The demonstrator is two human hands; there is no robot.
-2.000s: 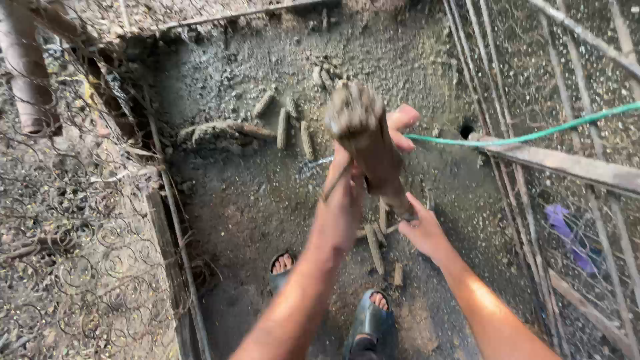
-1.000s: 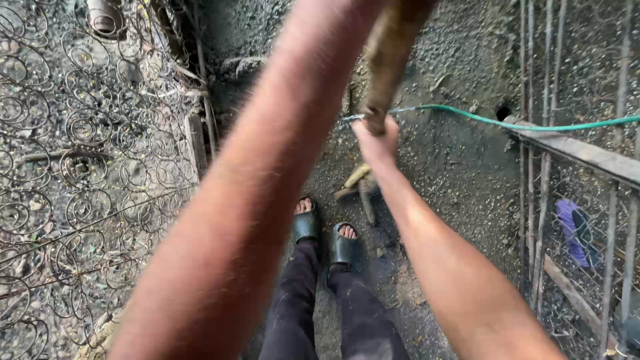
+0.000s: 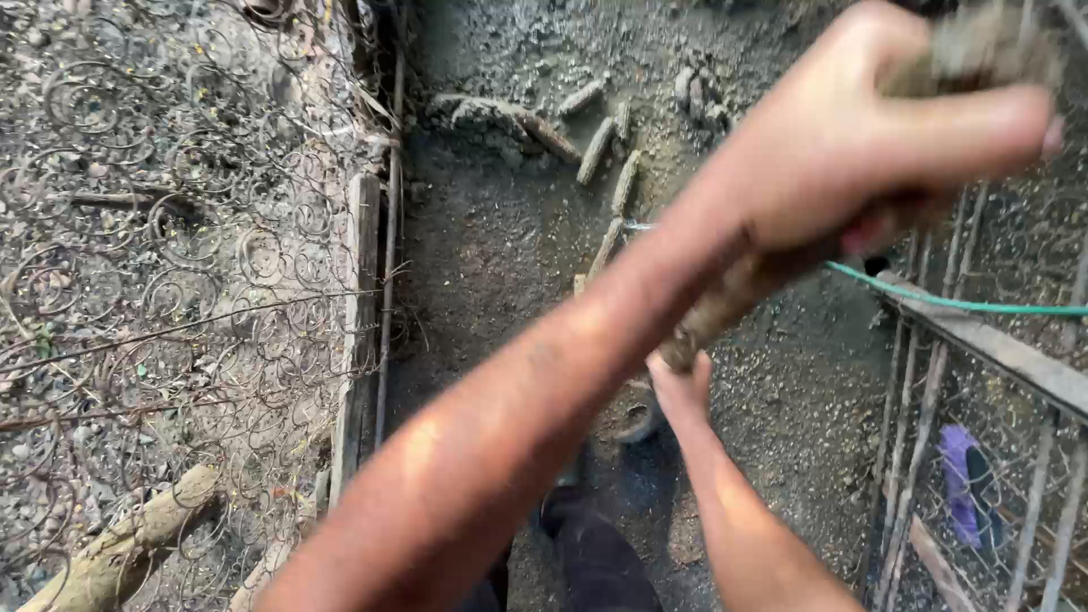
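A thick, mud-caked wooden pole (image 3: 735, 293) slants from upper right to lower centre, close to the camera at its upper end. My left hand (image 3: 875, 144) wraps around the upper part, blurred by motion, its arm crossing the view from the lower left. Around the pole's lower end is my right hand (image 3: 682, 382). Below the hands, on the wet muddy ground, lie several corn cobs (image 3: 597, 151). A muddy stick (image 3: 518, 119) lies beside them. The pole's upper tip is too blurred to make out.
Rusty coil-spring mesh (image 3: 170, 289) and a weathered board (image 3: 355, 340) border the left side. To the right stand a wire-and-bar fence (image 3: 926, 408), a wooden rail (image 3: 994, 340) and a green hose (image 3: 960, 300). Behind the mesh is a log (image 3: 127, 544). My legs show below.
My left hand has moved to the upper right with the pole's upper end, so the pole now slants more. My right hand remains at its lower end.
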